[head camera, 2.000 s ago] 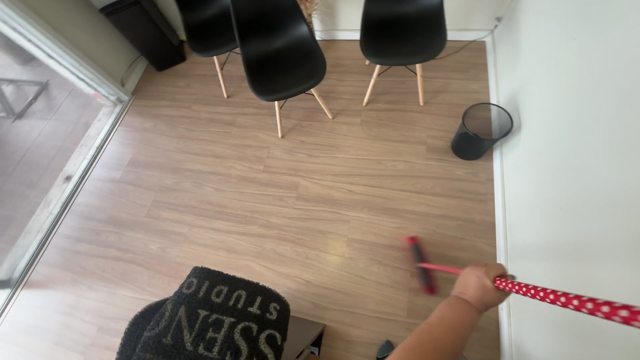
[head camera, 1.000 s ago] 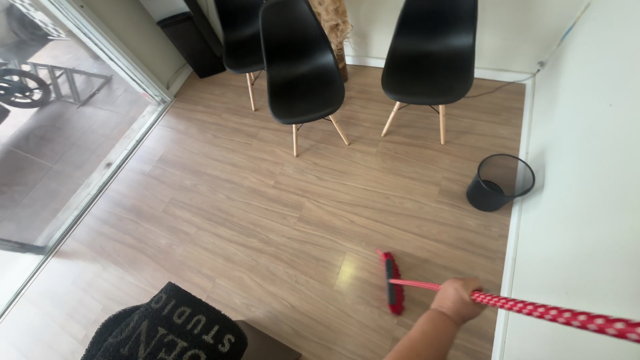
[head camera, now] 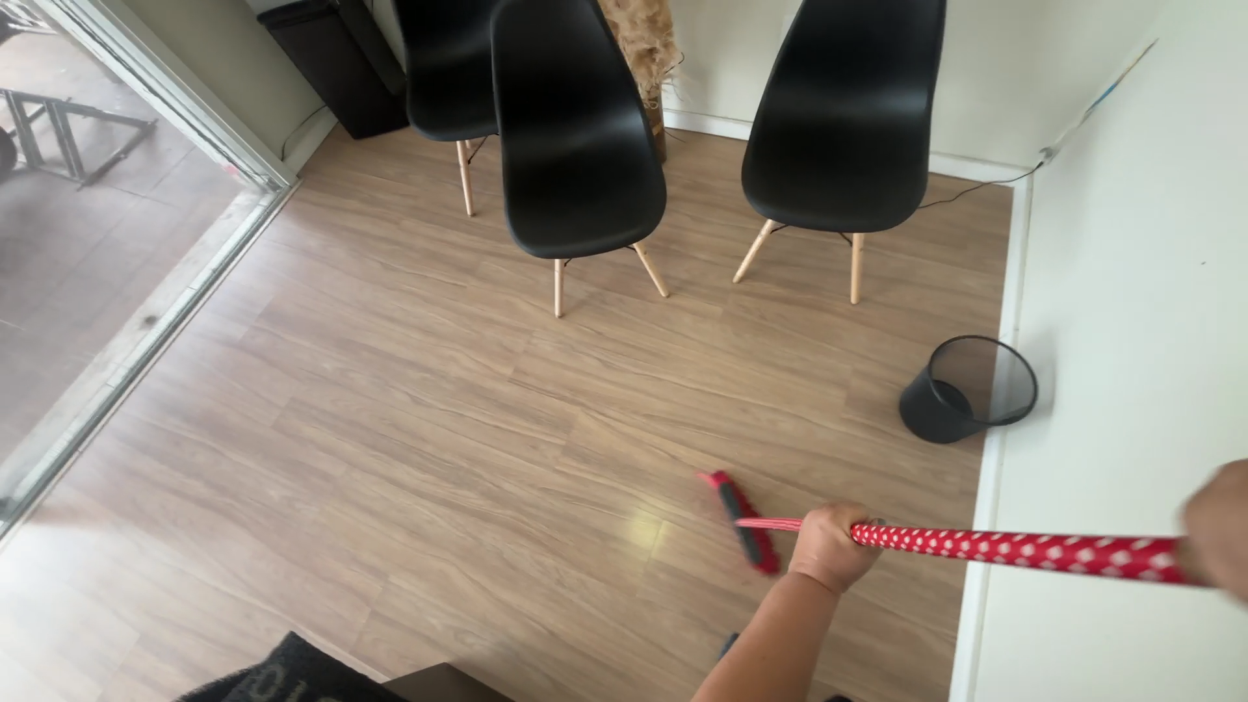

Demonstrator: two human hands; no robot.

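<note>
My left hand is closed around the lower part of a broom's red handle with white dots. At the right edge, my right hand grips the upper end of that handle and is partly cut off by the frame. The broom head, a dark block with red bristles, rests on the wood-look floor just left of my left hand and is slightly blurred.
A black mesh wastebasket stands by the right wall. Black chairs with wooden legs and a black bin line the back. A glass sliding door's track runs left. A dark lettered textile lies at the bottom.
My right hand has come into view at the right edge. The broom head has moved left, away from the right wall, since the oldest frame. My left hand stays closed on the handle.
</note>
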